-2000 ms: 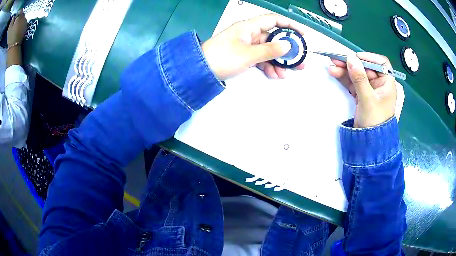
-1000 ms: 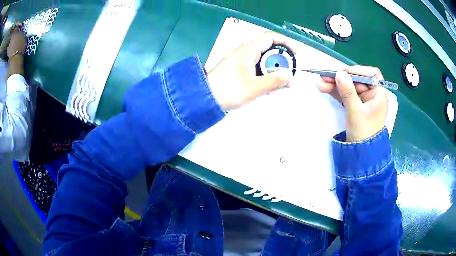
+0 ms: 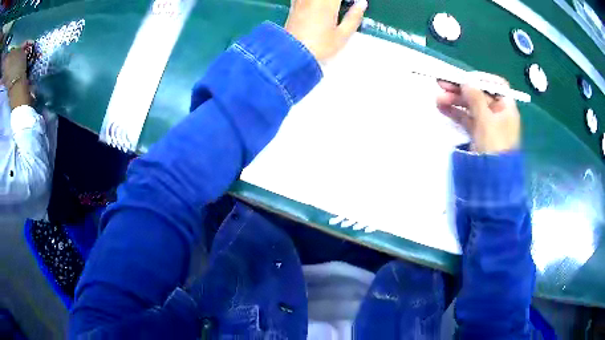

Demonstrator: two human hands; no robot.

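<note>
My left hand (image 3: 322,28) is at the top edge, partly cut off. A small dark part of the round unit (image 3: 344,8) shows between its thumb and fingers; the rest is hidden. My right hand (image 3: 483,113), slightly blurred, holds the tweezers (image 3: 507,89), which look white in the glare, over the right side of the white work sheet (image 3: 358,139). Their tip points left and touches no unit. Small curved white strips (image 3: 353,224) lie in a row at the near table edge.
Several round units, one white-faced (image 3: 445,27), lie on the green belt beyond. A pale strip backing (image 3: 142,73) lies left of the sheet. A short strip (image 3: 395,32) is at its far edge. A neighbour's hand (image 3: 16,66) is far left, above a blue bin (image 3: 56,255).
My left hand has moved up and away from the tweezers, carrying the round unit to the top edge. My right hand has shifted slightly up and right, still holding the tweezers.
</note>
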